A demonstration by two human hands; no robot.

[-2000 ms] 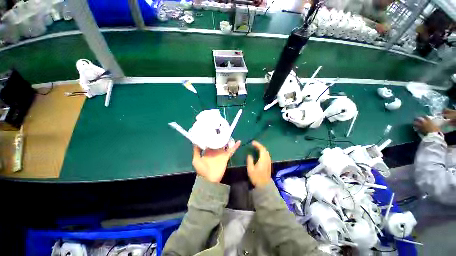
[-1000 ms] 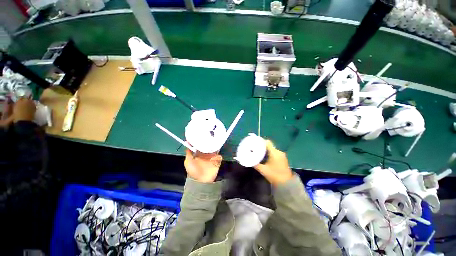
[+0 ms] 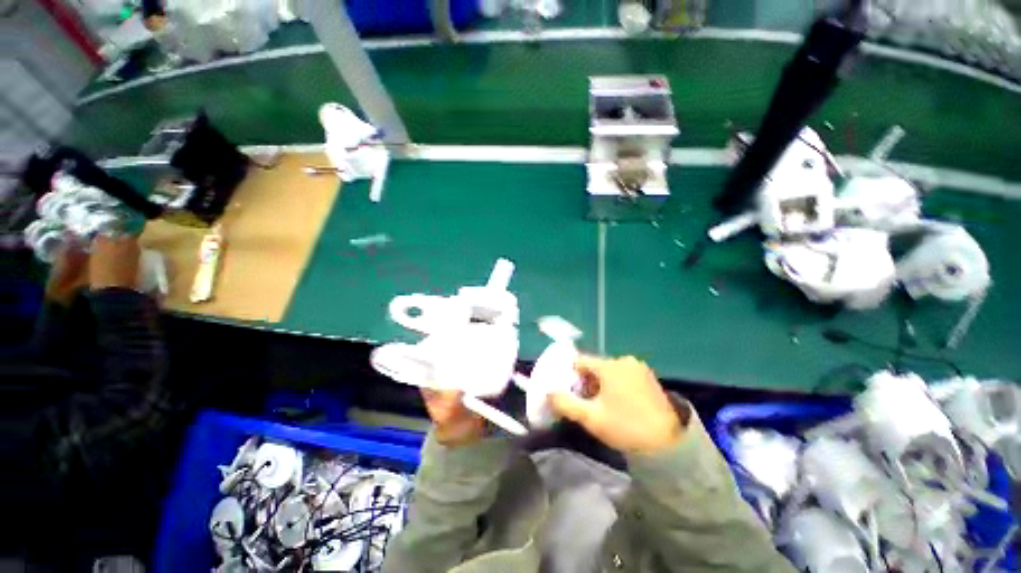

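Note:
My left hand (image 3: 448,414) holds a white camera housing (image 3: 476,347) from below, above the bench's front edge. The housing is turned so a small rectangular opening shows on top, with antennas standing out above and below. Most of my left hand is hidden under it. My right hand (image 3: 621,403) grips a white round base (image 3: 549,384) by its edge, just right of the housing. The disc is tilted almost edge-on and blurred; I cannot tell if it touches the housing.
A screw feeder (image 3: 630,140) stands at the back. A hanging black screwdriver (image 3: 789,112) and several camera units (image 3: 834,263) are at right. Blue bins of round parts (image 3: 185,492) and housings (image 3: 733,416) sit below. A glue tube (image 3: 207,265) lies on the brown board (image 3: 252,285); another person's hands (image 3: 95,265) are left.
The housing has been rotated in my left hand, its round face replaced by the side with the opening. My right hand has brought the disc closer and turned it edge-on.

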